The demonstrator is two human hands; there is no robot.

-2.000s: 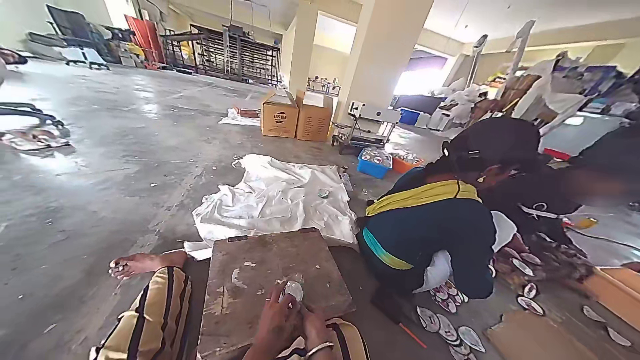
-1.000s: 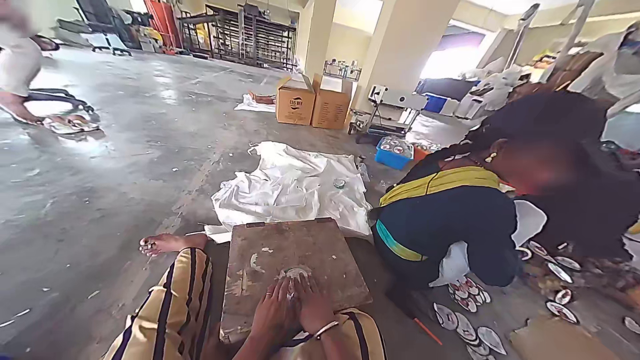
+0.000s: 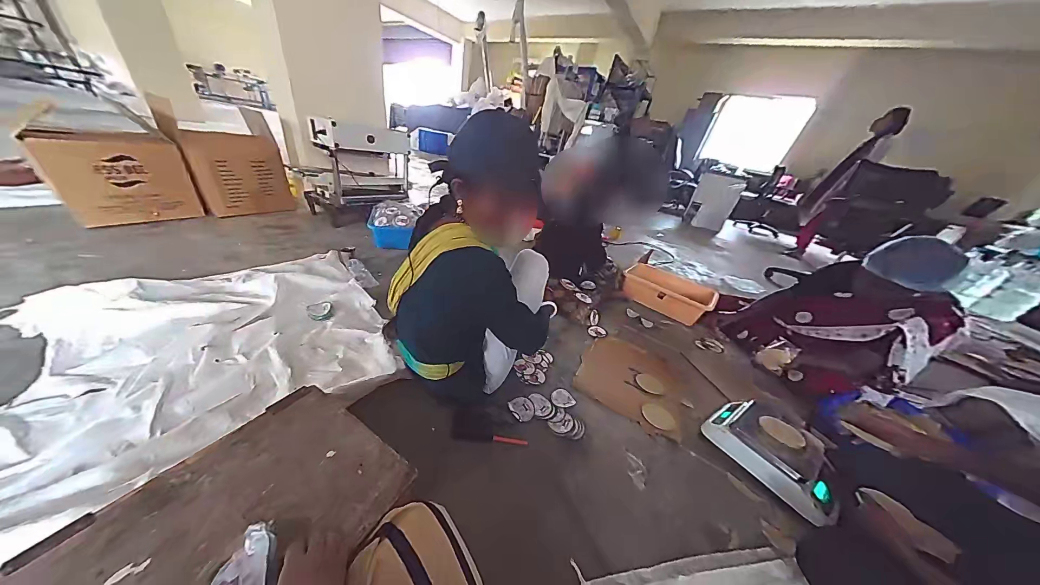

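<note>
At the bottom edge, a part of one hand, apparently my right hand (image 3: 315, 561), lies over the brown wooden board (image 3: 268, 479) beside my knee. Its fingers are cut off and blurred, so its grip cannot be told. Just left of it is a crumpled clear plastic packet (image 3: 248, 556); whether a hand holds it cannot be told. My left hand is out of view. On the floor beyond my knee are round printed discs (image 3: 559, 413) in overlapping rows, with a smaller pile (image 3: 534, 367) behind them and an orange-red stick (image 3: 509, 440) close by.
A crouching person (image 3: 455, 301) works ahead, others to the right. White sheeting (image 3: 195, 333) spreads beyond the board. A digital scale (image 3: 768, 459) bears a round tan piece. Flattened cardboard (image 3: 621, 378), an orange tray (image 3: 668, 294), a blue basket (image 3: 390, 236) and cardboard boxes (image 3: 118, 175) stand farther off.
The view has swung far to the right, bringing the scale and more people into sight. Both my hands were together on the board over a pale round piece; now only part of one shows.
</note>
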